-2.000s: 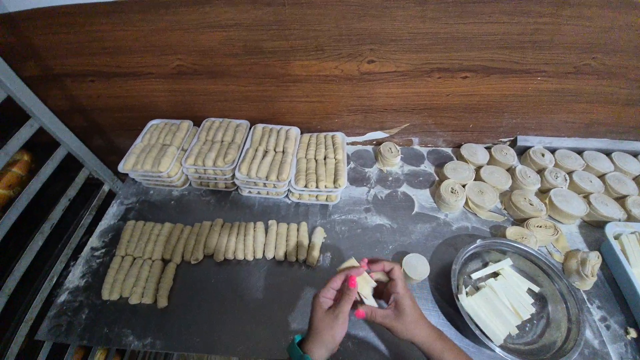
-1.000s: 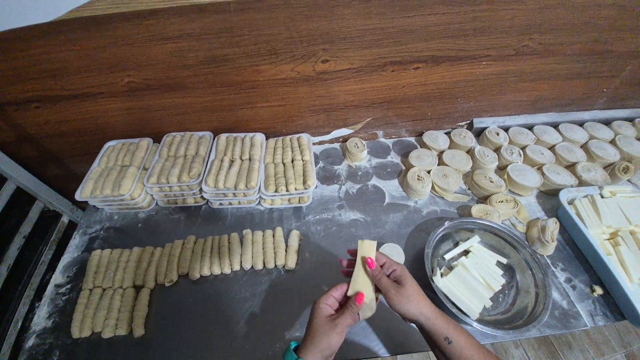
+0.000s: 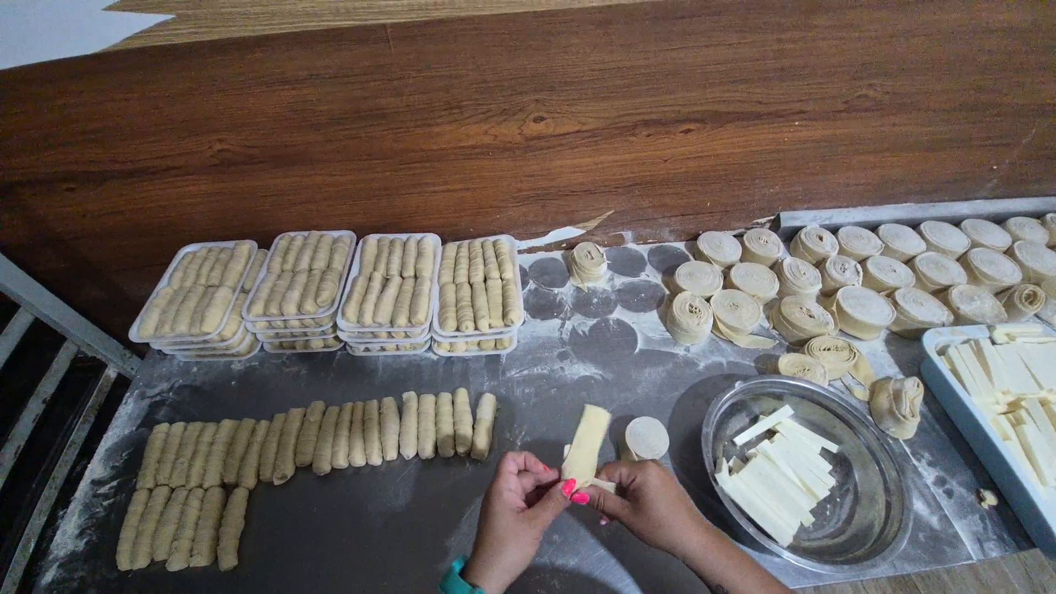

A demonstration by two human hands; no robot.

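Note:
Between my left hand [image 3: 518, 510] and my right hand [image 3: 648, 505] is a strip of dough [image 3: 587, 437], pinched at its lower part with the fingertips of both. Its free end points up and away; a pale stick, partly hidden, shows across the fingers. Just beyond my right hand a coiled roll of dough [image 3: 646, 437] rests on the floured table. Rows of wrapped dough sticks [image 3: 326, 437] lie to the left of my hands. On the right, a metal bowl [image 3: 895, 495] holds white cheese-like sticks [image 3: 780, 478].
Stacked plastic trays [image 3: 396, 334] of wrapped sticks stand at the back left. Many coiled dough rolls [image 3: 862, 312] fill the back right, and a light blue tub [image 3: 982, 462] of white sticks is at the right edge. A metal rack [image 3: 62, 318] borders the left side.
The dough strip, held upright between both hands a second ago, now has its lower part bunched in my fingertips around a pale stick.

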